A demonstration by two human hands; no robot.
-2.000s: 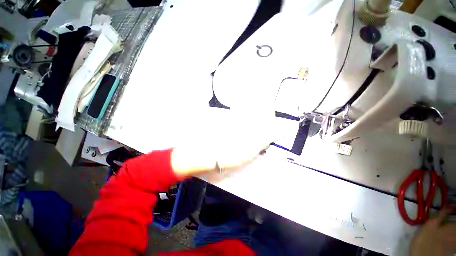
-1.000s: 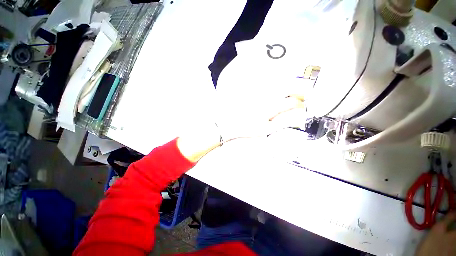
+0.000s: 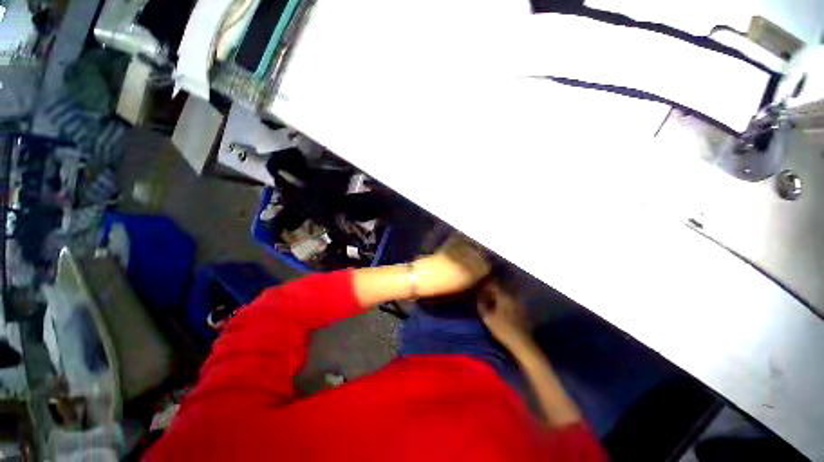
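Observation:
My left hand [image 3: 452, 269] and my right hand [image 3: 503, 313] are close together over my lap, just below the table's front edge. Their fingers are blurred and partly in shadow, so I cannot tell if they hold anything. A white curved piece with thin dark borders [image 3: 664, 59] lies on the white table [image 3: 578, 198], its right end near the presser foot [image 3: 766, 126] of the sewing machine.
The side stand at upper left holds white strips [image 3: 201, 45] and a phone with a teal edge [image 3: 262, 36]. Below are a blue bin of dark and light scraps [image 3: 316, 236] and another blue bin [image 3: 155, 257]. The table's front edge runs diagonally above my lap.
My view has shifted down. My left hand has left the table and my right hand the scissors; both are now over my lap. The bordered white piece now shows at the needle.

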